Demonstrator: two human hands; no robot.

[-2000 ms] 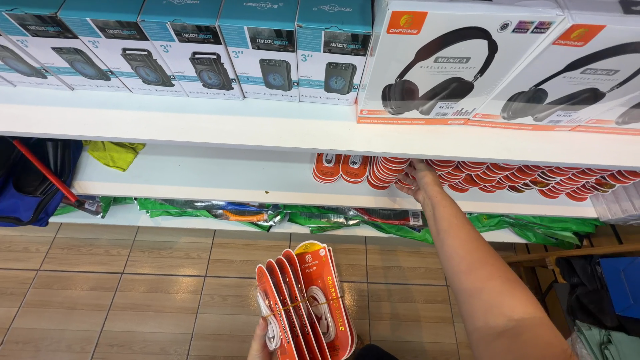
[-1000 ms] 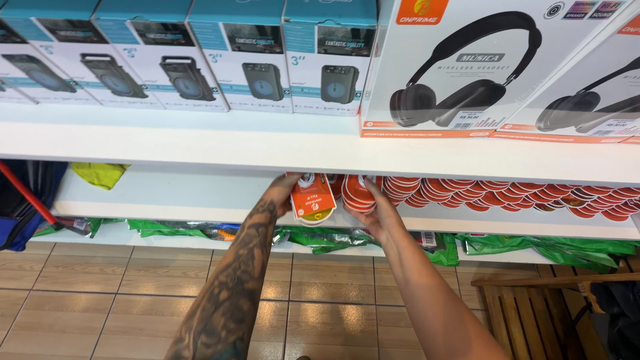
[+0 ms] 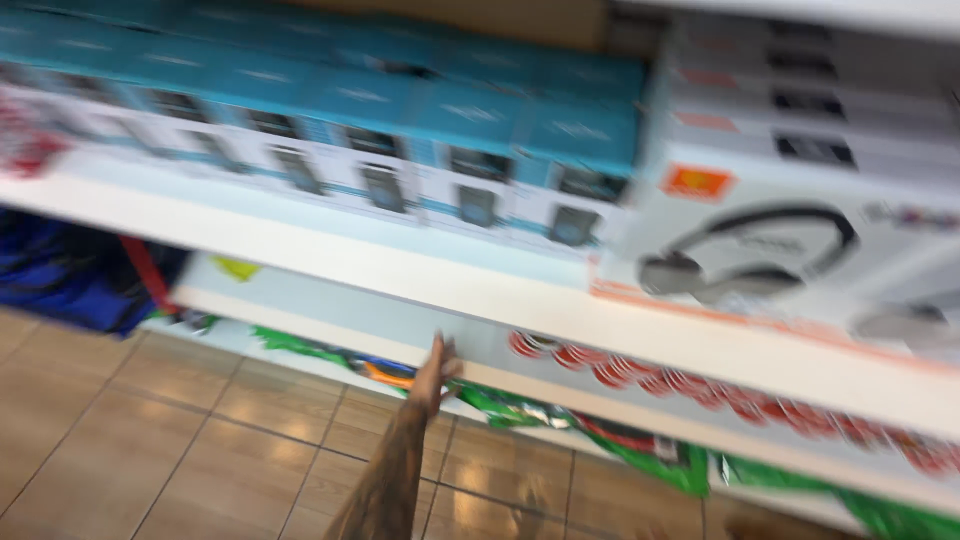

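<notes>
My left hand, on a tattooed forearm, is at the front edge of the middle shelf, its fingers apart and no item seen in it. To its right on that shelf, red-and-white round-ended packages lie in overlapping rows, the nearest a short way from my fingers. Green plastic-wrapped goods lie on the low shelf just below the hand. My right hand is out of view. The view is blurred.
Above, the upper shelf holds teal and white speaker boxes and white headphone boxes. Blue fabric items and a red strip are at the left. Below is a tiled floor.
My right hand has left the view. The red packages that my left hand held one second ago are no longer in it. The view has swung and tilted.
</notes>
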